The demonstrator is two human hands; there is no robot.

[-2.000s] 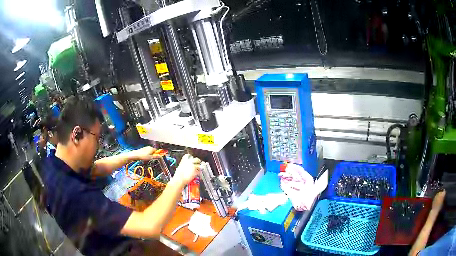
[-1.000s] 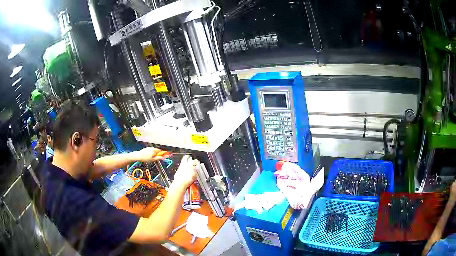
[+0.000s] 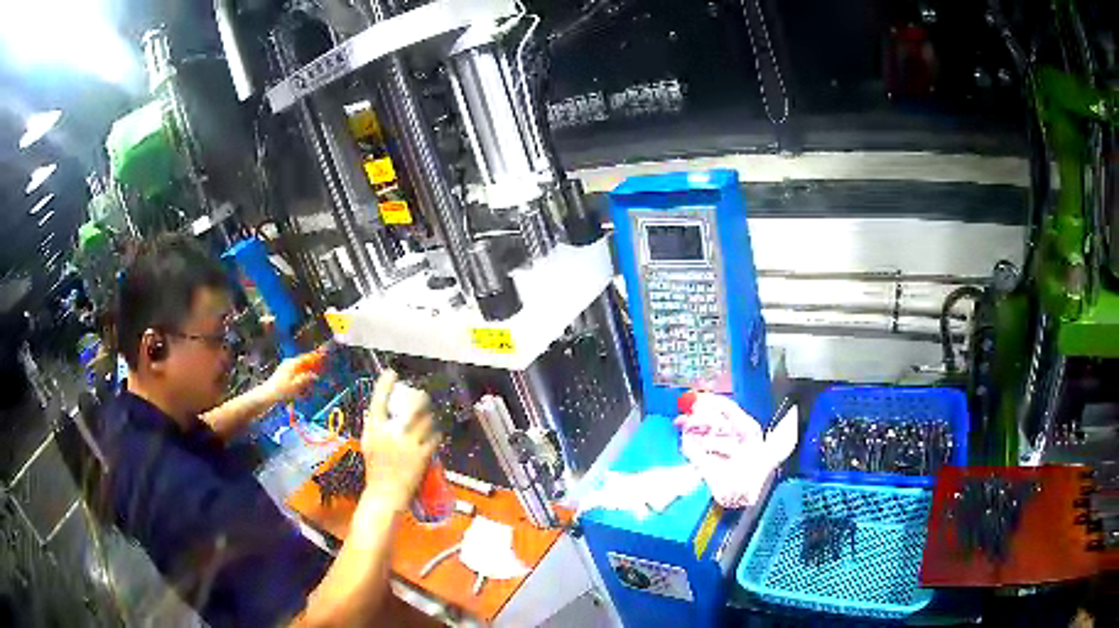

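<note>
Neither of my own hands can be made out. Nearest in front are a light-blue perforated basket (image 3: 763,540) with a small pile of dark parts (image 3: 830,540) and a darker blue basket (image 3: 961,423) filled with dark parts. Beside them is a red-brown board (image 3: 945,558) with dark parts spread on it. A blue cabinet (image 3: 650,546) carries a crumpled pink-white rag (image 3: 722,451) and a white cloth (image 3: 638,487).
At left, another person (image 3: 209,515) grips a can with a red body (image 3: 434,493) at the press. A white wipe (image 3: 493,548) and pale curved handles lie on the orange table (image 3: 540,540). The controller (image 3: 681,301) stands centrally; green machinery (image 3: 1086,270) is at right.
The other person's near hand has moved left and lifted the can; the far hand has drawn back left from the press. The arm at the right edge has left the board.
</note>
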